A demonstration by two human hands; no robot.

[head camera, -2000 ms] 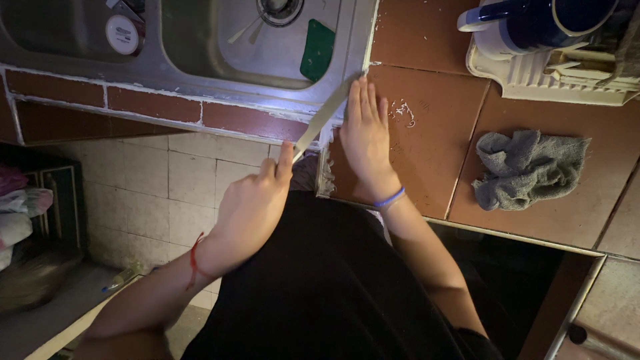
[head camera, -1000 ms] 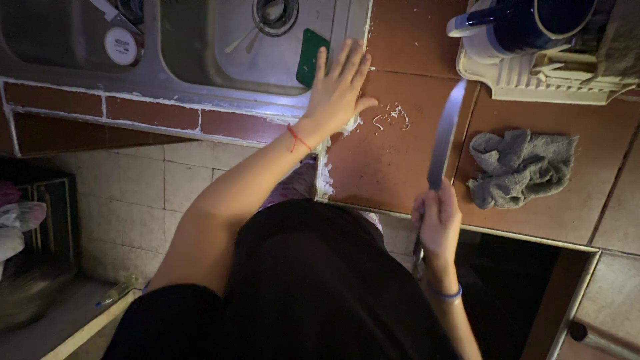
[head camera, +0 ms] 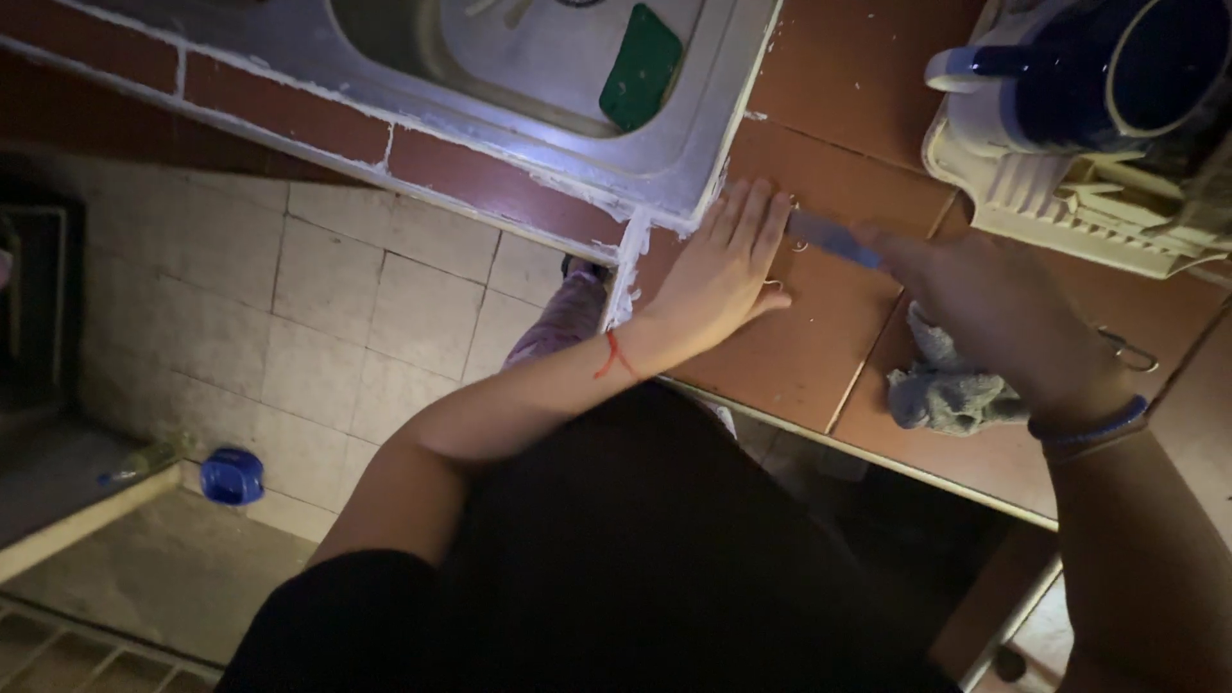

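My left hand [head camera: 727, 265], with a red string at the wrist, lies flat on the terracotta-tiled countertop [head camera: 789, 356] beside the corner of the steel sink [head camera: 568, 159]. Its fingers are extended and it holds nothing. My right hand [head camera: 1001, 308], a blue band at its wrist, grips a knife, whose blade [head camera: 833, 238] points left with the tip close to my left fingertips. A metal loop shows behind the right hand. White flakes lie around the left fingers, partly hidden. White residue [head camera: 630, 265] lines the counter edge and the sink rim.
A crumpled grey cloth [head camera: 953, 395] lies under and beside the right forearm. At the upper right a dark blue mug [head camera: 1078, 77] rests on a cream dish rack [head camera: 1020, 197]. A green scraper-like piece [head camera: 642, 67] is in the sink. A blue container [head camera: 232, 476] stands on the floor.
The knife was upright at the right a second ago; now it slants left, its tip near my left hand. My left hand has moved off the sink edge onto the tiles. The view has shifted.
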